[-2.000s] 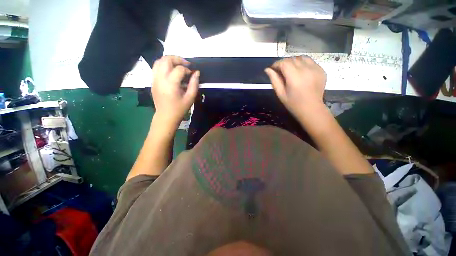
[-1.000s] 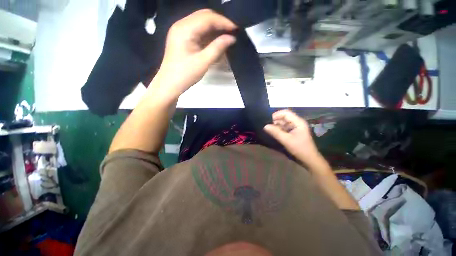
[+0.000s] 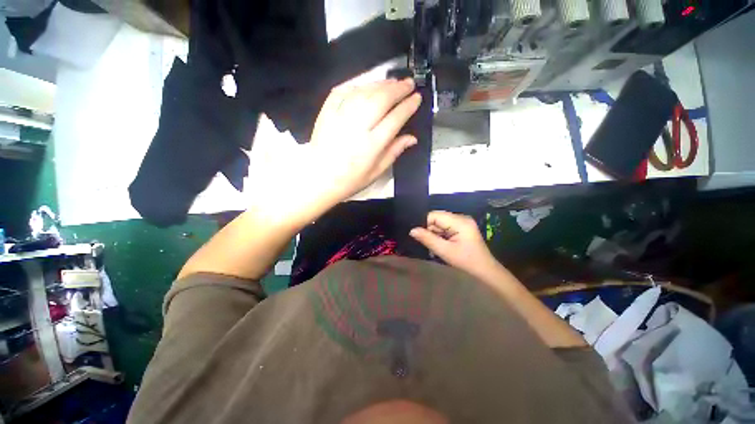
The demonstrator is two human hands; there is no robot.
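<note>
A black fabric strip [image 3: 412, 166] runs from the needle area of the sewing machine [image 3: 497, 70] down over the white table edge towards my lap. My left hand [image 3: 364, 132] lies flat on the strip's left side, fingertips close to the presser foot; whether it grips the fabric is unclear. My right hand [image 3: 447, 236] pinches the strip's lower end between thumb and fingers, below the table edge. Black garment pieces [image 3: 265, 58] lie left of the machine. The needle itself is hidden.
A dark smartphone [image 3: 633, 124] lies at right beside red-orange scissors [image 3: 683, 137]. Blue tape [image 3: 574, 137] crosses the table left of the phone. White-grey scraps [image 3: 662, 348] fill a container at lower right. A shelf [image 3: 45, 315] stands at left on the green floor.
The strip, stretched sideways earlier, now runs lengthwise to the machine. My left hand has lowered beside the presser foot. My right hand stays low with the strip's end. The view has shifted.
</note>
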